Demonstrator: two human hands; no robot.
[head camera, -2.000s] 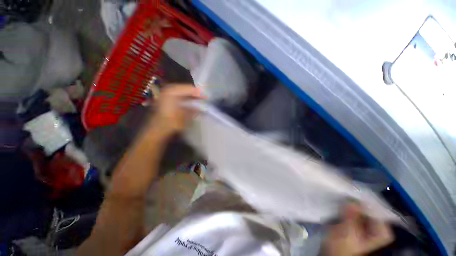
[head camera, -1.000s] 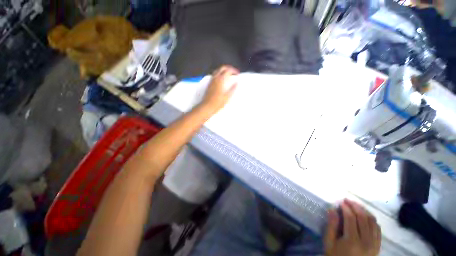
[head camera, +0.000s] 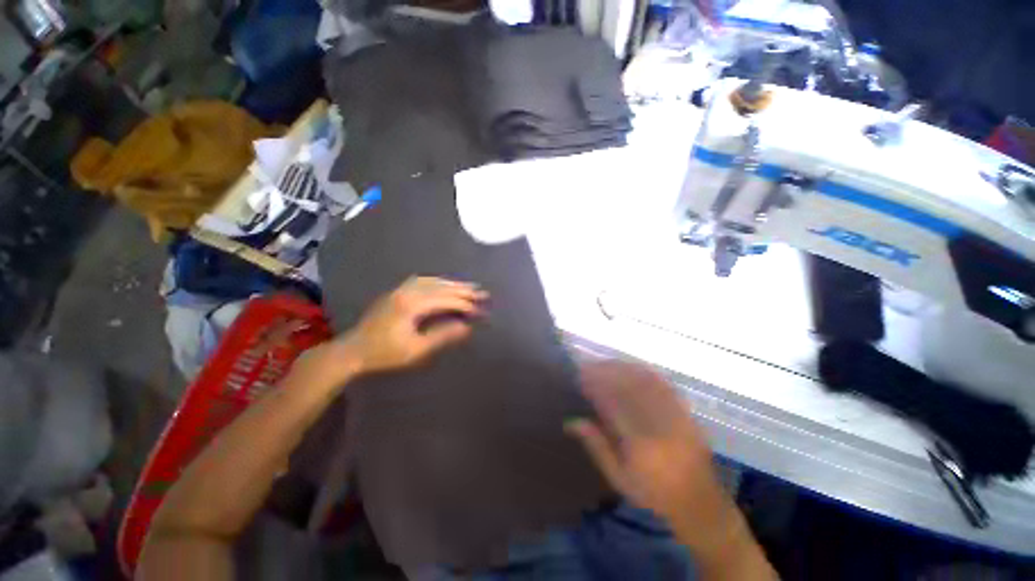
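A long dark grey fabric panel (head camera: 454, 454) lies over the left of the table and hangs over its front edge onto my lap. My left hand (head camera: 414, 323) is on the panel with its fingers curled; whether it pinches the cloth is unclear. My right hand (head camera: 641, 437) is blurred at the panel's right edge, thumb apart from the fingers; its grip cannot be told. A white rounded piece (head camera: 494, 204) lies beside the panel. A stack of dark grey panels (head camera: 556, 91) is at the back.
The white sewing machine (head camera: 840, 204) stands at the right. A black bundle (head camera: 931, 409), a black pad (head camera: 846, 297) and thread snips (head camera: 959, 488) lie near it. A red basket (head camera: 170, 454) is at the lower left. An orange-brown cloth heap (head camera: 182, 153) is farther back.
The view has shifted right. The dark panel now extends forward over the table edge to my lap. My left hand has moved from the table's back onto it, and my right hand is at its edge.
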